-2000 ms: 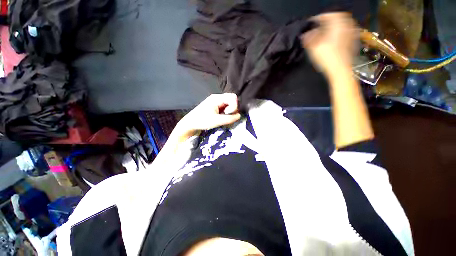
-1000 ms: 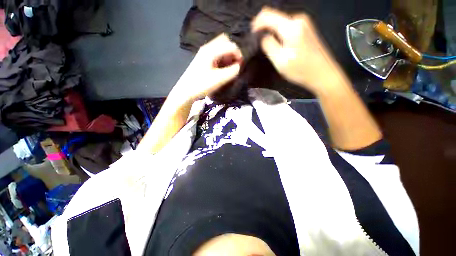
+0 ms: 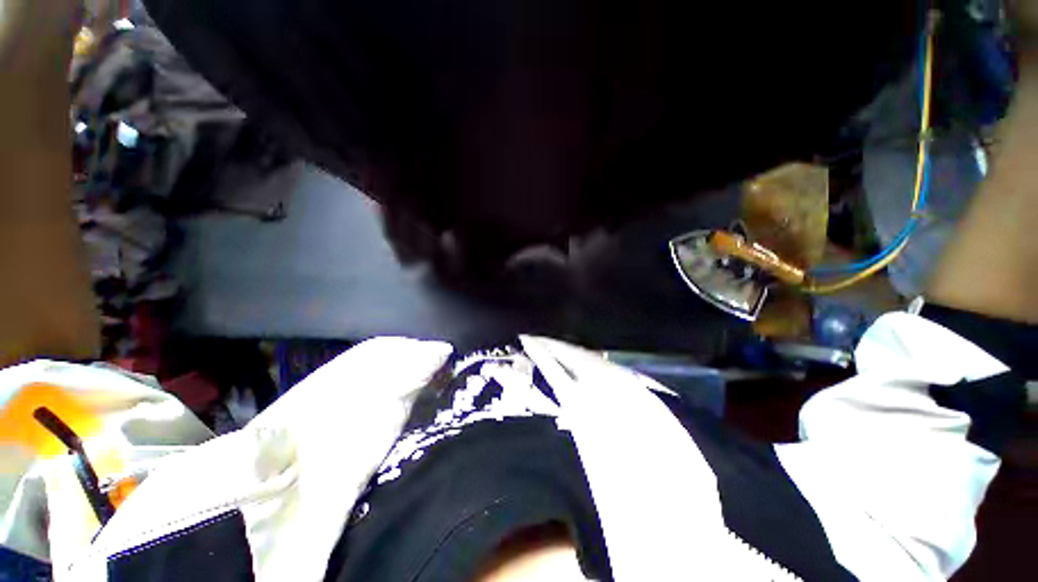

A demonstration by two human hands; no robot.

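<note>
A dark garment [image 3: 546,125] hangs very close in front of the camera and fills the upper middle of the view, blurred. Its lower end hangs over the table near my chest. My forearms show blurred at the far left and far right edges, both raised. Both my hands are beyond the picture, so their grip cannot be seen. The steam iron [image 3: 719,273], with an orange-brown handle, rests on the dark table cover [image 3: 285,267] to the right of the garment.
A heap of dark garments [image 3: 171,148] with small white labels lies at the left. Blue and yellow lines [image 3: 920,171] run from the iron up the right side. A yellow-brown block [image 3: 791,210] lies behind the iron. Red material [image 3: 171,370] shows below the heap.
The garment has gone from bunched between both hands over the table to raised before the camera. My hands have left the picture. The iron and table appear shifted lower in view.
</note>
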